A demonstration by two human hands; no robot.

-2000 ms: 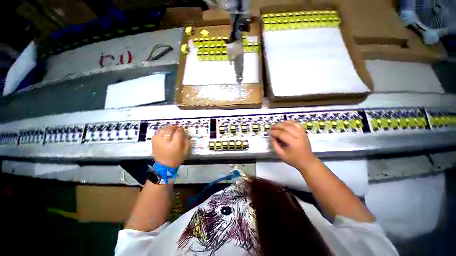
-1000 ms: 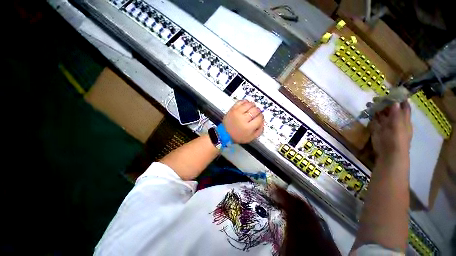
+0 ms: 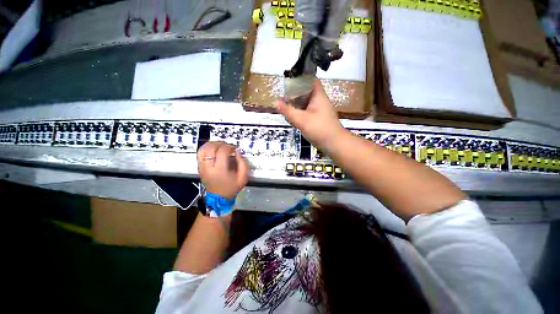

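My right hand (image 3: pixel 313 114) is around the dispensing gun (image 3: pixel 301 83), whose nozzle end points down over the PCB panels. My left hand (image 3: pixel 222 169), with a blue wrist strap (image 3: pixel 219 204), rests curled at the near edge of a white-and-dark PCB panel (image 3: pixel 255 140); whether it holds anything cannot be seen. A short strip of yellow-and-black transformers (image 3: pixel 314 169) lies on the near edge of the conveyor rail (image 3: pixel 92 158). Panels to the right (image 3: pixel 460 154) carry yellow transformers; those to the left show none.
The left parts box (image 3: pixel 261 97) and right parts box (image 3: pixel 445 119) stand beyond the rail. A loose white sheet (image 3: pixel 177 76), red-handled tool (image 3: pixel 136 25) and dark tool (image 3: pixel 212 18) lie back left. A phone-like dark object (image 3: pixel 178 192) with a white cable lies near my left wrist.
My right hand left the panels, took hold of the gun over the boxes, and has brought it nearer the panels. The view tilted and levelled again. My left hand stays by the panel.
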